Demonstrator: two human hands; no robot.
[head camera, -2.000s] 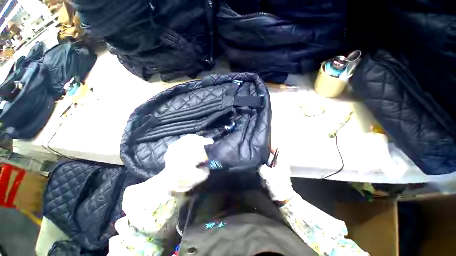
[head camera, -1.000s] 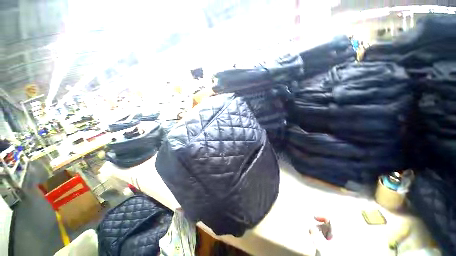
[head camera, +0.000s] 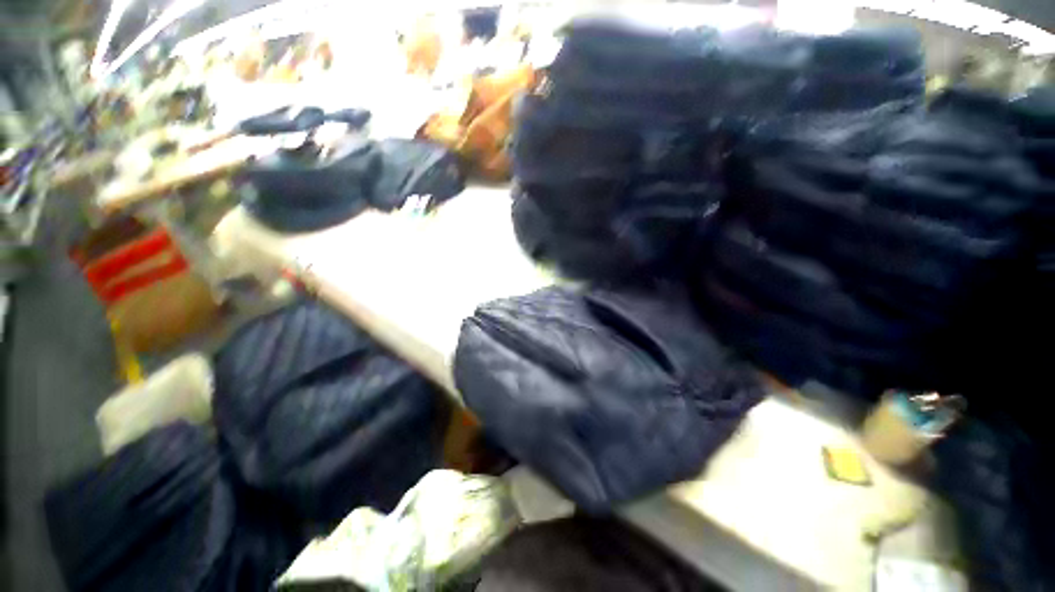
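A dark quilted backpack (head camera: 590, 393) lies slanted over the front edge of the long pale table, with creased panels and a dark opening on its upper side. The picture is blurred. My left hand (head camera: 539, 495), in a white glove, is at the bag's lower left edge below a patterned sleeve. Its fingers are hidden at the bag, so its grip cannot be told. My right hand is not in view.
Tall piles of dark bags (head camera: 798, 208) stand behind. A tan tool cup (head camera: 897, 428) and flat yellowish piece (head camera: 846, 465) are right. More quilted bags (head camera: 324, 405) are low left, near a red-marked carton (head camera: 162, 295). Dark bags (head camera: 307, 185) lie farther back.
The view has swung down. The backpack, raised upright before, now lies lower and flatter over the table edge. The right hand, seen at lower right before, has left view; the left glove now shows.
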